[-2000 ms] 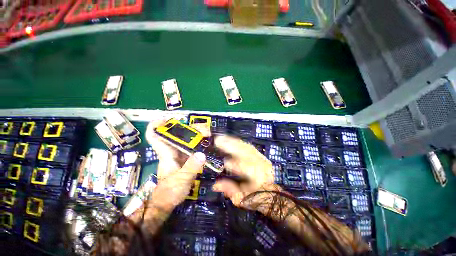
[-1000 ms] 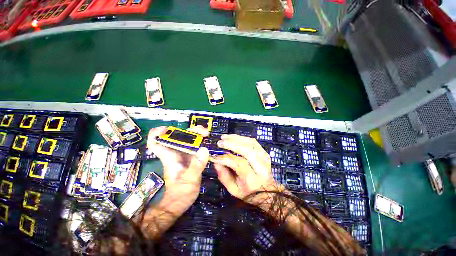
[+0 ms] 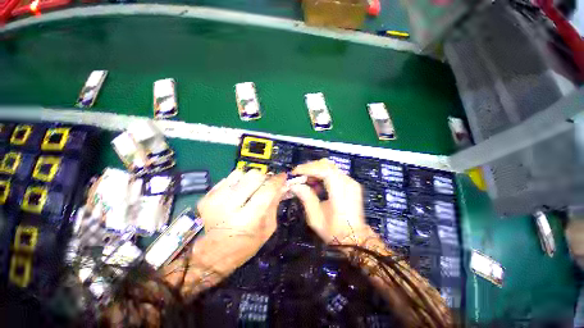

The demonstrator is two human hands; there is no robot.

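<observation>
My left hand (image 3: 242, 206) and my right hand (image 3: 334, 200) meet over the upper left of the black parts tray (image 3: 416, 246). Their fingertips come together with a small dark part mostly hidden between them; whether they grip it or press on it cannot be told. A yellow frame (image 3: 252, 168) shows just above my left fingers, partly covered. Another yellow frame (image 3: 257, 148) sits in the tray's top left pocket. Black front housings with pale keys (image 3: 392, 171) fill rows to the right.
Board assemblies (image 3: 115, 198) are piled left of my left hand, with a loose dark keypad (image 3: 193, 181) beside them. Another tray with yellow frames (image 3: 45, 168) is at far left. Spaced assemblies (image 3: 248, 101) lie on the green conveyor (image 3: 211, 54). A grey machine housing (image 3: 512, 115) stands at right.
The yellow-framed phone held raised between my hands is no longer seen there. My hands have closed together over the tray. The belt assemblies have shifted left, and another appears at the right.
</observation>
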